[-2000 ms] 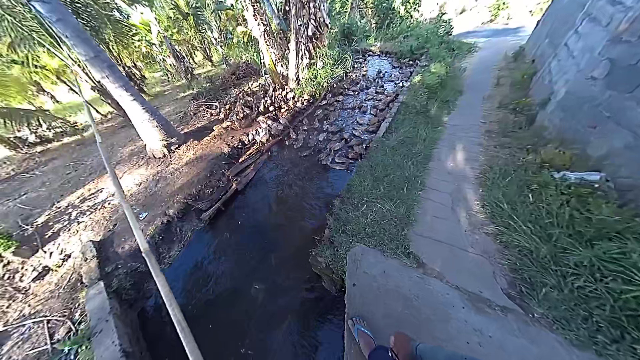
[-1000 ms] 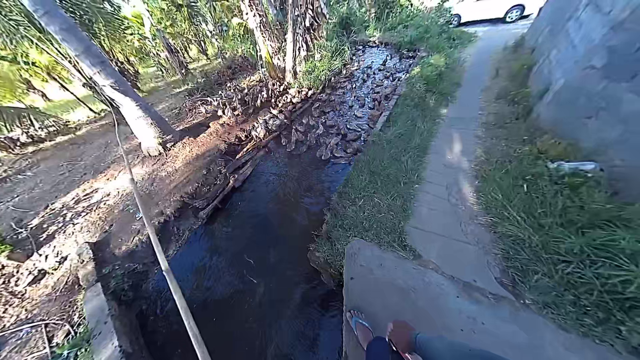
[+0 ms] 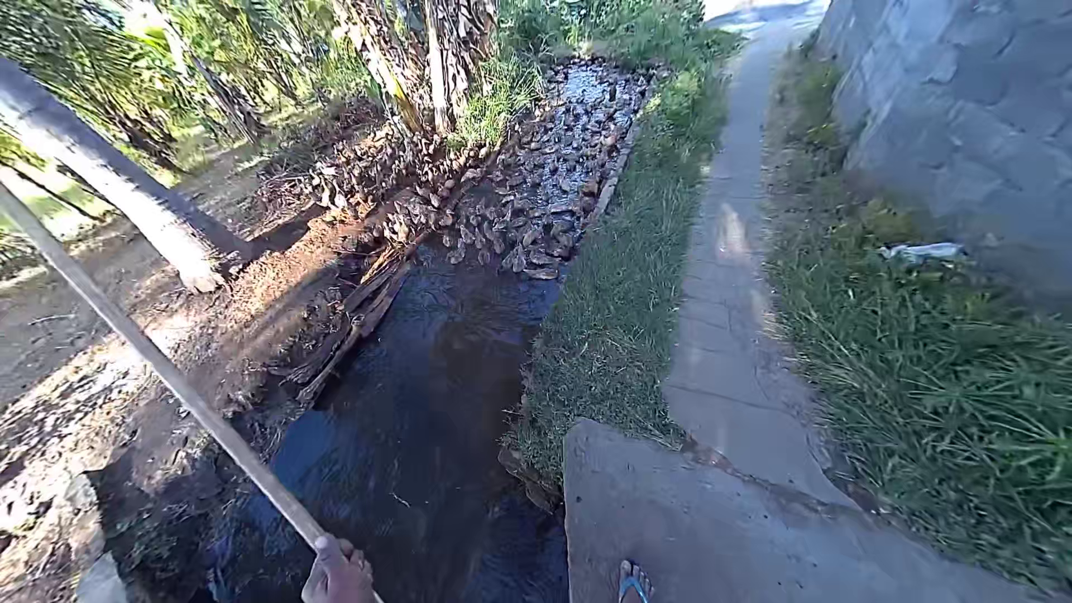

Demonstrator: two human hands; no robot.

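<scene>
At the lower left, my left hand point(image 3: 337, 572) is closed round a long pale pole point(image 3: 180, 381). The pole slants up and left across the dark stream point(image 3: 419, 402) and the dirt bank, and its far end runs out of the frame. Farther up the channel, a dense flock of brown ducks point(image 3: 519, 222) fills the shallow water and spreads onto the left bank. They look small and slightly blurred. My right hand is not in view.
A foot in a blue flip-flop point(image 3: 634, 584) is on the concrete slab point(image 3: 695, 528). A narrow paved path point(image 3: 729, 318) runs ahead between grass and a stone wall point(image 3: 963, 126). A leaning palm trunk point(image 3: 126, 184) and split logs point(image 3: 360, 322) line the left bank.
My left hand has come into view on the pole, which now leans farther left. The white car at the path's far end one second ago is out of view.
</scene>
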